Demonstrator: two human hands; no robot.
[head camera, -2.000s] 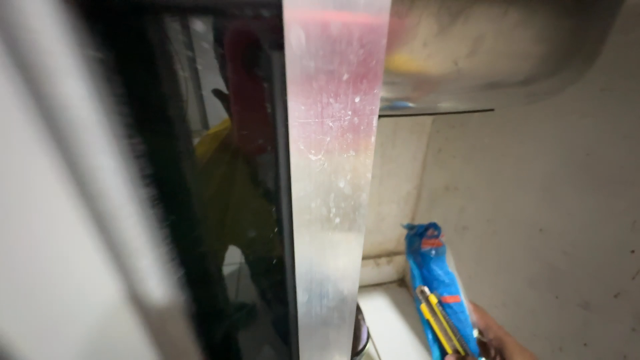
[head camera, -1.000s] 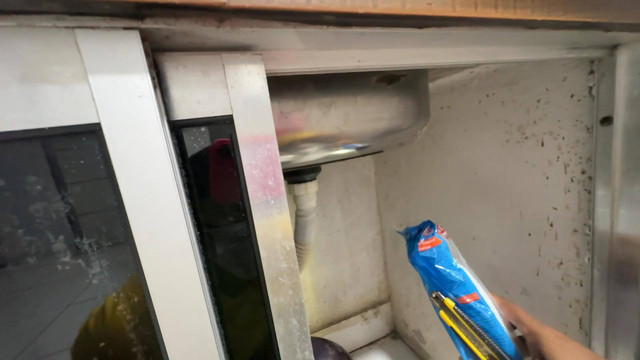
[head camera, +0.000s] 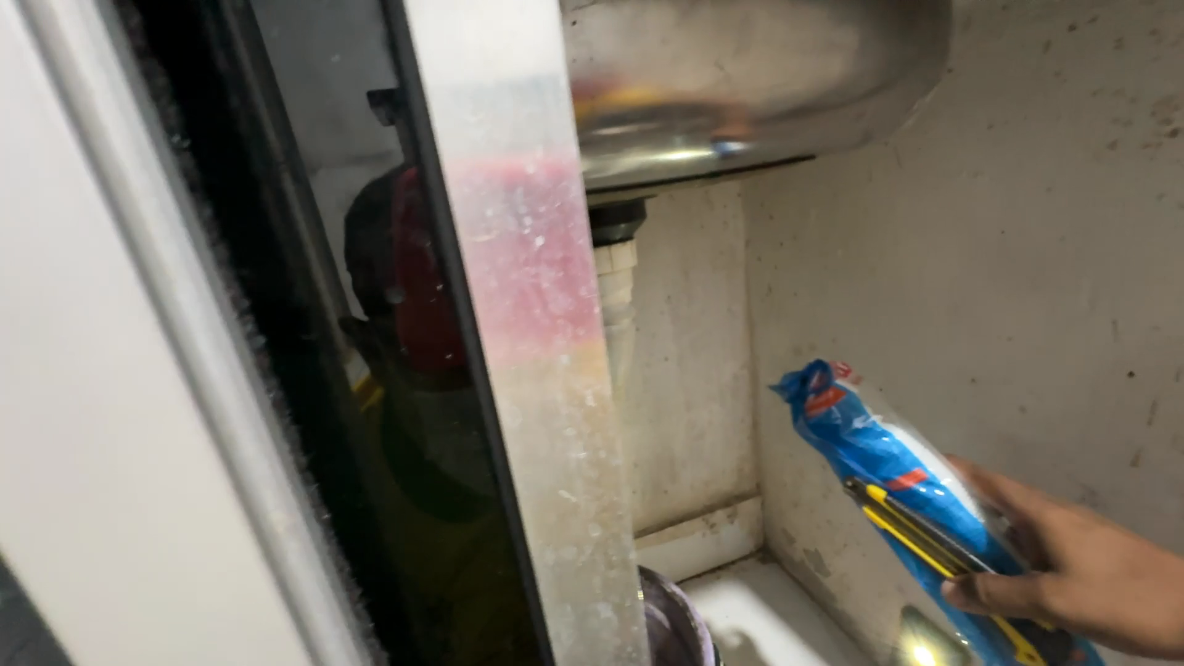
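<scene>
My right hand (head camera: 1064, 564), at the lower right, grips a blue plastic package (head camera: 888, 453) with red and white parts, together with a yellow and black tool (head camera: 925, 536) that looks like a utility knife. The thumb lies across the tool, and the twisted end of the package points up and left. Both are inside the cabinet opening, in front of its right wall. My left hand is out of sight. A steel sink basin (head camera: 740, 83) hangs above, with a drain pipe (head camera: 617, 277) below it, partly hidden by the door frame.
An aluminium door frame (head camera: 546, 407) with dark glass (head camera: 416, 481) stands close on the left, its glass reflecting a person. Behind the frame a purplish round container (head camera: 680, 615) sits on the white cabinet floor (head camera: 777, 606). The stained right wall (head camera: 1017, 277) bounds the space.
The view has come closer to the door frame and the sink since one second ago. My right hand still grips the blue package and the yellow and black tool.
</scene>
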